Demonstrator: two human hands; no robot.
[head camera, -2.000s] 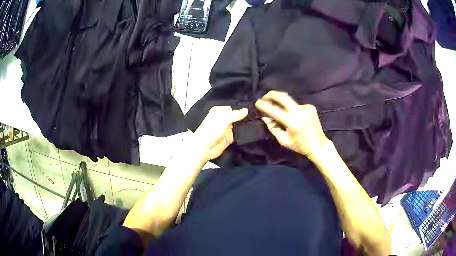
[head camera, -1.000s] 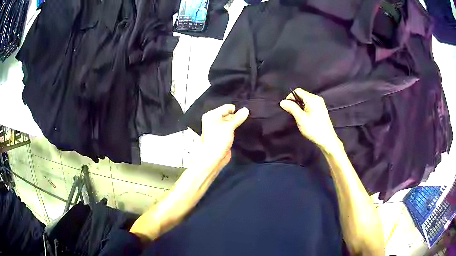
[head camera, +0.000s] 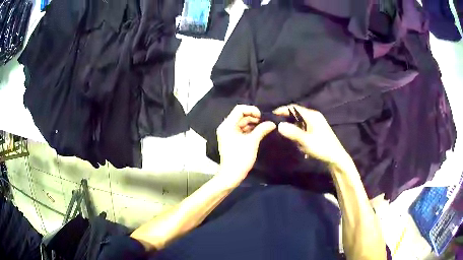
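A dark shirt (head camera: 304, 61), purplish at the right, lies spread in front of me. My left hand (head camera: 239, 137) pinches its cloth between thumb and curled fingers. My right hand (head camera: 309, 133) is close beside it, thumb and forefinger pinching the same stretch of cloth. Small dark thread snips (head camera: 296, 117) are tucked in my right hand, with the tips pointing up and away. The bit of cloth between the fingertips is dark, and its details cannot be made out.
A second dark garment (head camera: 101, 76) lies on the white table (head camera: 200, 61) at left. A lit smartphone (head camera: 195, 16) is at the far edge on dark cloth. A blue mesh basket (head camera: 430, 208) is at lower right. Dark garments (head camera: 76, 236) are at lower left.
My hands, apart a second ago, have come together with thumbs nearly touching. The left hand has moved right and the cloth between them is bunched. The snips stay in my right hand.
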